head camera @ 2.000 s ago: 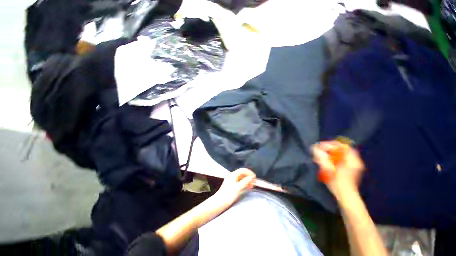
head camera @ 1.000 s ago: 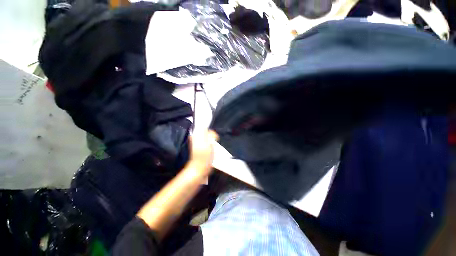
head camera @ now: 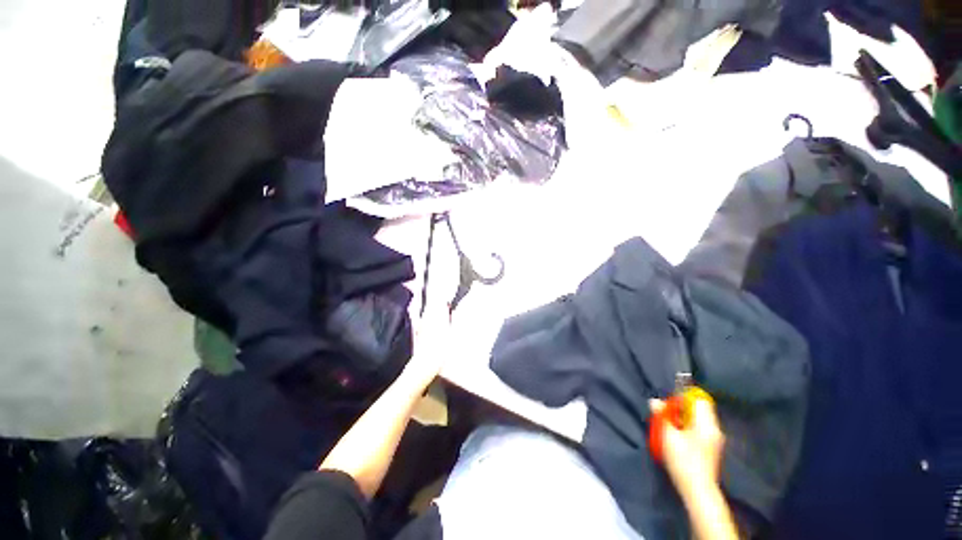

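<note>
The grey-green blazer [head camera: 633, 338] lies rumpled on the white table in front of me, partly over the navy blazer. My right hand [head camera: 691, 438] is on its lower part and holds scissors with orange-yellow handles [head camera: 675, 413]; the blade end is small and points away from me. My left hand [head camera: 430, 332] is at the lower end of a black hanger [head camera: 464, 276] left of the blazer. The hand is overexposed, and its fingers and grip cannot be made out.
The navy blazer [head camera: 844, 348] and a grey jacket [head camera: 738, 211] with a hanger hook lie at right. Black and navy garments [head camera: 232, 158] are heaped at left. Clear plastic [head camera: 491, 127] and a white sheet [head camera: 369, 132] lie beyond the hanger. A grey garment [head camera: 654, 37] is at the far side.
The grey-green blazer was spread, then lifted and swung; it now lies down with its front showing. My left hand moved left to the hanger. My right hand with the scissors is back in view.
</note>
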